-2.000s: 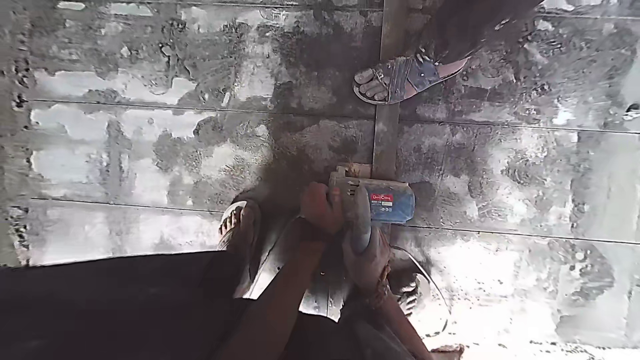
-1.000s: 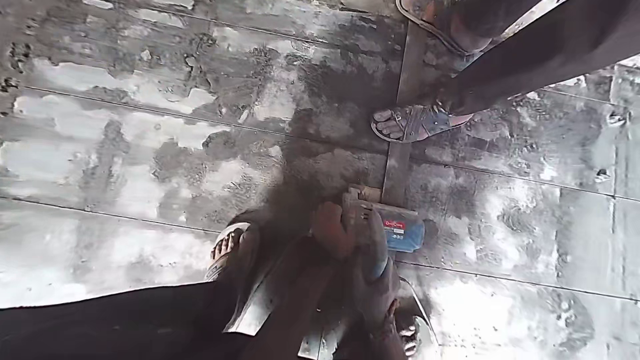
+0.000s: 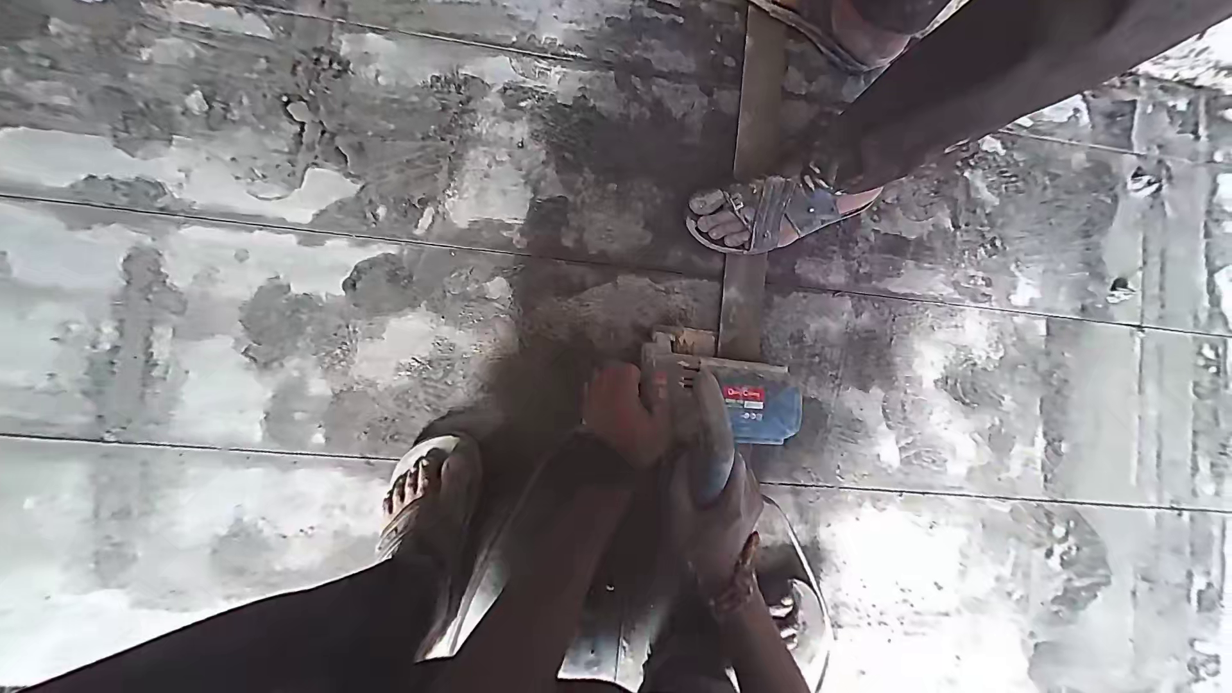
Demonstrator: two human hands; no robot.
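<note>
Low in the middle of the head view is a DongCheng power saw or planer (image 3: 688,385); its exact kind is unclear. A blue part with a red label is on its right side. My left hand (image 3: 626,414) is closed at its left side, on a grip or knob that the fingers hide. At the rear handle, my right hand (image 3: 717,500) is wrapped round the grip. The tool rests at the near end of a narrow flat strip, wood or metal (image 3: 743,308), which runs away from me along the floor. Dust lies left of the tool.
Another person's sandalled foot (image 3: 760,217) stands across the strip, with a second foot (image 3: 866,29) farther up. My own sandalled foot (image 3: 423,486) is at the left. A pale cord (image 3: 804,549) loops beside my other foot. Thin seams cross the stained floor (image 3: 385,337).
The other person's second foot and dark trouser leg have come into view at the upper right. Both my hands remain on the tool. The view has shifted somewhat.
</note>
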